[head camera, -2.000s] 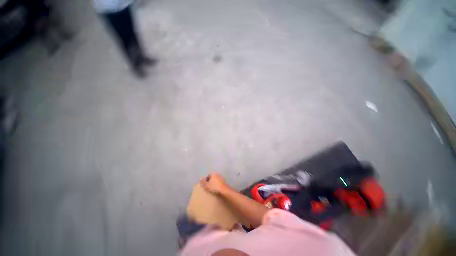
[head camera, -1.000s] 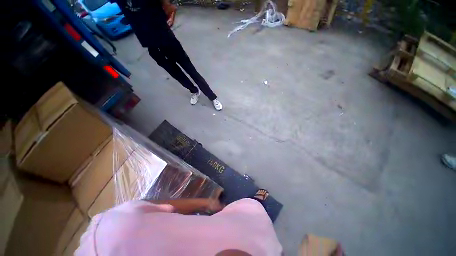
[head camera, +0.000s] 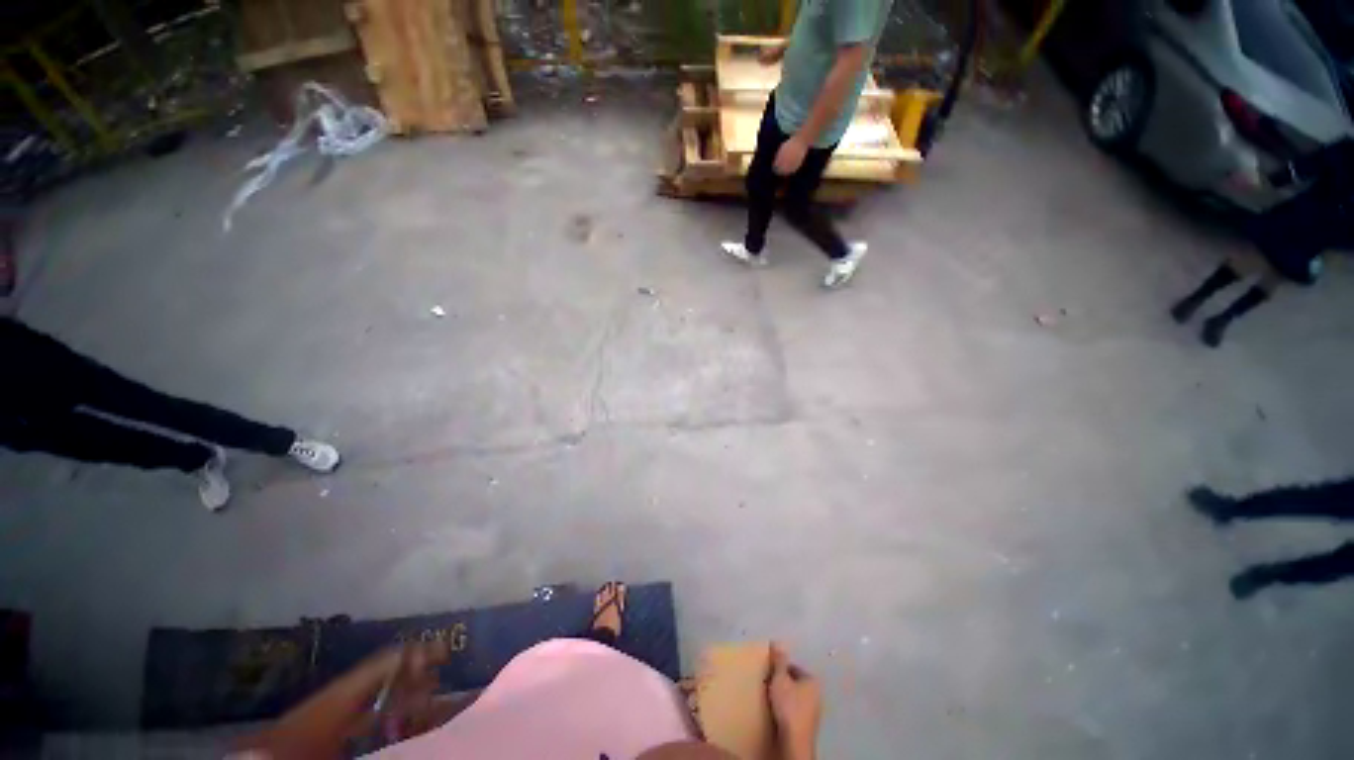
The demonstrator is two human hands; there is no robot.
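My right hand [head camera: 796, 695] is at the bottom, right of my pink shirt, closed on the edge of a flat brown cardboard tally sheet [head camera: 735, 692]. Writing on it cannot be made out. My left hand [head camera: 404, 686] is blurred at the lower left, over a dark tail lift platform [head camera: 512, 627] with yellow lettering. A thin pale streak shows at its fingers; whether it holds something cannot be told. A sandalled foot [head camera: 609, 609] is on the platform near its right end.
A person in dark trousers [head camera: 134, 416] is at the left; another in a green top [head camera: 835, 74] is by pale wooden pallets [head camera: 728, 126]. More legs [head camera: 1292, 505] show at the right. White wrap [head camera: 342, 126] lies on the concrete. A grey car [head camera: 1218, 104] is upper right.
The view has swung right: the stacked cartons and truck have left it, and the platform now lies along the bottom. The cardboard and right hand now show clearly. The green-topped person has appeared.
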